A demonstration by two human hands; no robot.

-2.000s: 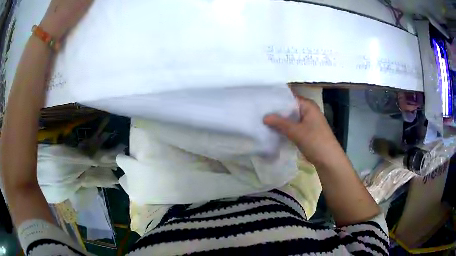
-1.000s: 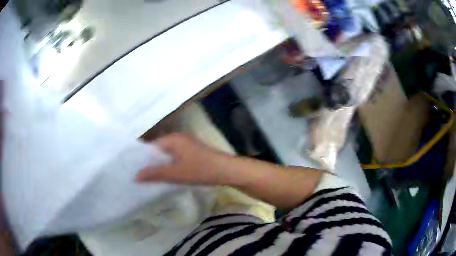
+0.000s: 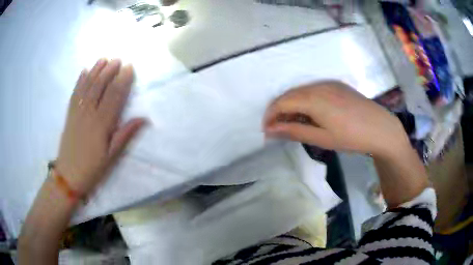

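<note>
A large white fabric panel (image 3: 197,124) lies on the white machine table and hangs over its front edge towards the lap. My left hand (image 3: 103,114) lies flat on the panel at the left, palm down, thumb spread from the fingers. My right hand (image 3: 321,116) is at the right part of the panel, fingers curled with thumb and fingertips together on the cloth near the table's front edge. The fingertips are slightly blurred, but they appear to pinch the cloth. The bright needle area (image 3: 148,15) with small metal parts is at the top left, partly lost in glare.
The machine bed plate (image 3: 233,31) with its dark edge is behind the panel. More white cloth (image 3: 223,217) lies on the lap. A box of colourful items (image 3: 420,57) stands at the right, with a plastic-wrapped bundle (image 3: 446,127) and cardboard (image 3: 448,176) below it.
The view has swung right, then partly back left. My left hand now lies flat on the panel. My right hand has moved from below the table edge up onto the table with the cloth.
</note>
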